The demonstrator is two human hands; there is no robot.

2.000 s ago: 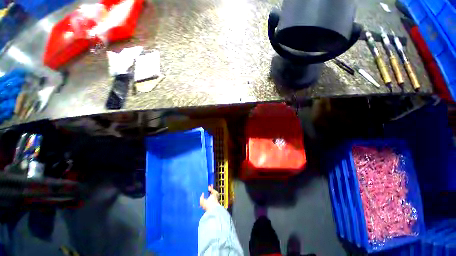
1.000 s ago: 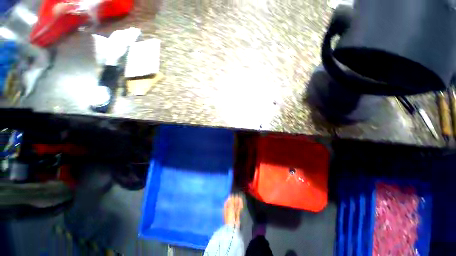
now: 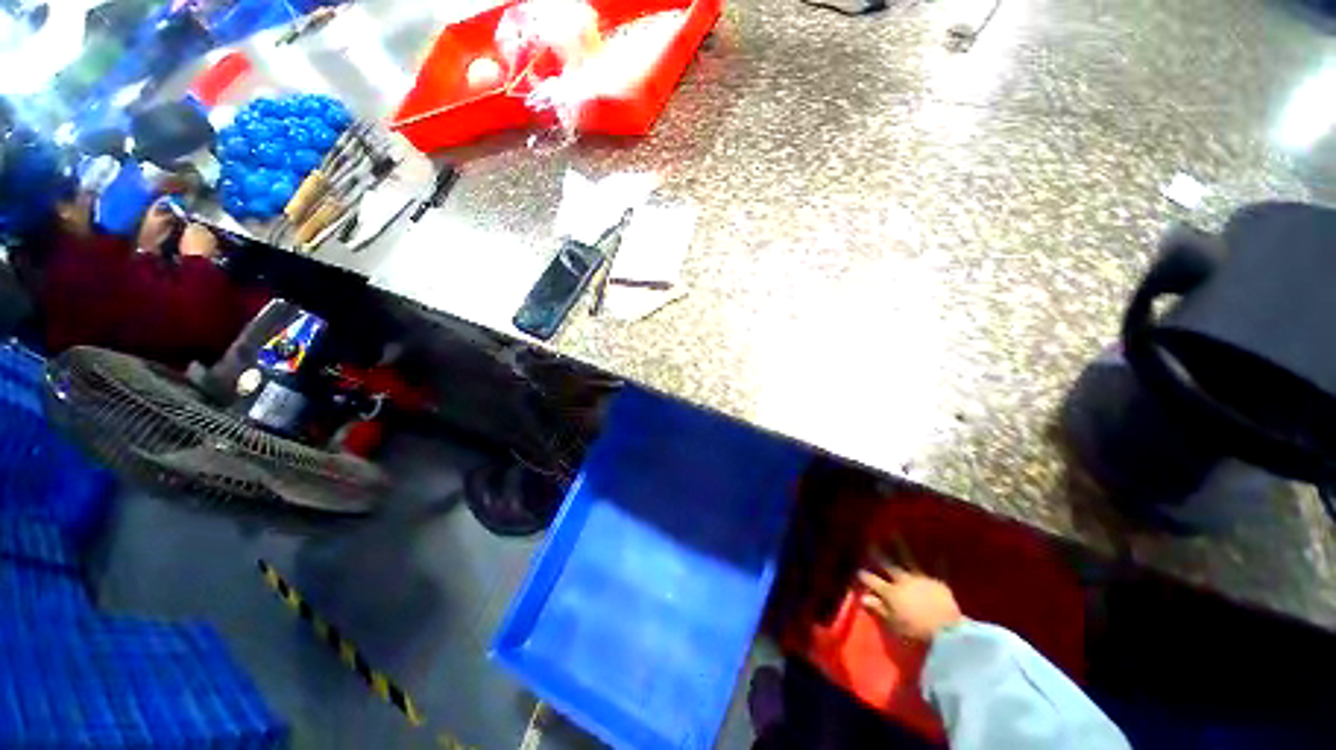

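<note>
An empty blue plastic crate [image 3: 645, 572] lies tilted in view below the table edge, its far end in the table's shadow. My right hand [image 3: 911, 598], in a pale blue sleeve, is over the red plastic stool [image 3: 867, 656] to the right of the crate. Its fingers look spread against the red surface and hold nothing visible. The stool is partly under the table. My left hand is not in view.
The speckled worktable [image 3: 821, 249] bears a phone [image 3: 557, 290], notepad [image 3: 648, 242], red trays [image 3: 645, 73] and a black lamp-like device [image 3: 1245, 322]. A fan [image 3: 205, 432], another person's hand [image 3: 164, 223] and stacked blue crates [image 3: 132, 674] are at left.
My right hand has left the blue crate's right side and moved right onto the red stool. The view has turned left, bringing in the fan and person; the pink parts are out of view.
</note>
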